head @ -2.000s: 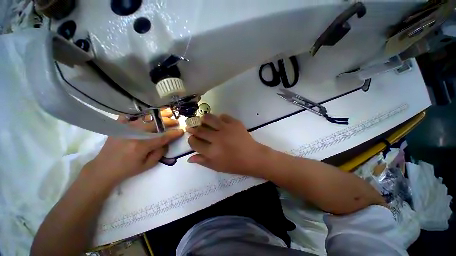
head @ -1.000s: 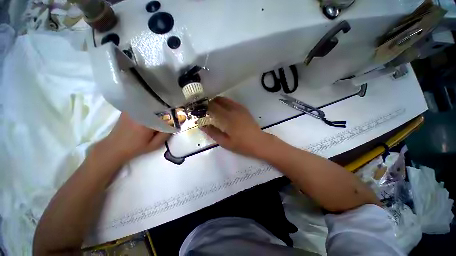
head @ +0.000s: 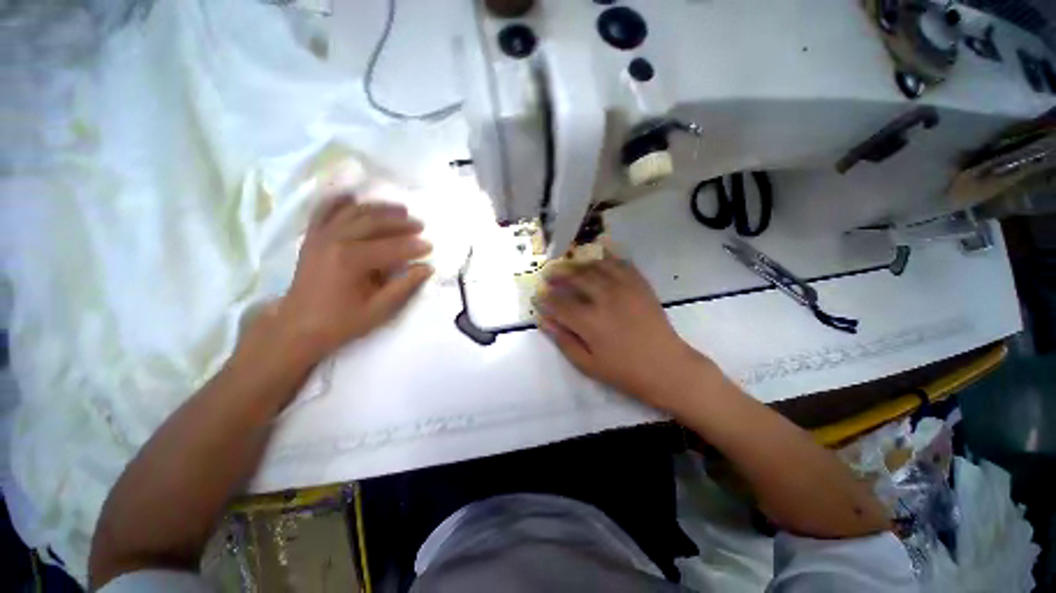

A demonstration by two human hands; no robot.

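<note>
The white sewing machine head (head: pixel 567 127) stands over the lit needle area (head: pixel 530 246). My left hand (head: pixel 353 266) is left of the needle at the edge of the heaped white cloth (head: pixel 197 220), fingers bent; the glare hides whether it grips the cloth. My right hand (head: pixel 608 319) rests on the machine bed just right of and in front of the needle, fingers curled down. Whether fabric lies under its fingertips cannot be told. The needle tip and presser foot are mostly hidden by the machine head and glare.
Silver thread snips (head: pixel 776 275) with a dark cord lie at right, in front of black-handled scissors (head: pixel 732 203). A printed ruler scale (head: pixel 857 351) runs along the front edge. A yellow-edged frame (head: pixel 915 394) and bagged white pieces (head: pixel 990 510) are below right. Another yellow-edged frame (head: pixel 361 539) is below left.
The view has shifted, so the machine sits further right. My left hand has moved left, away from the needle, to the cloth heap. My right hand stays beside the needle.
</note>
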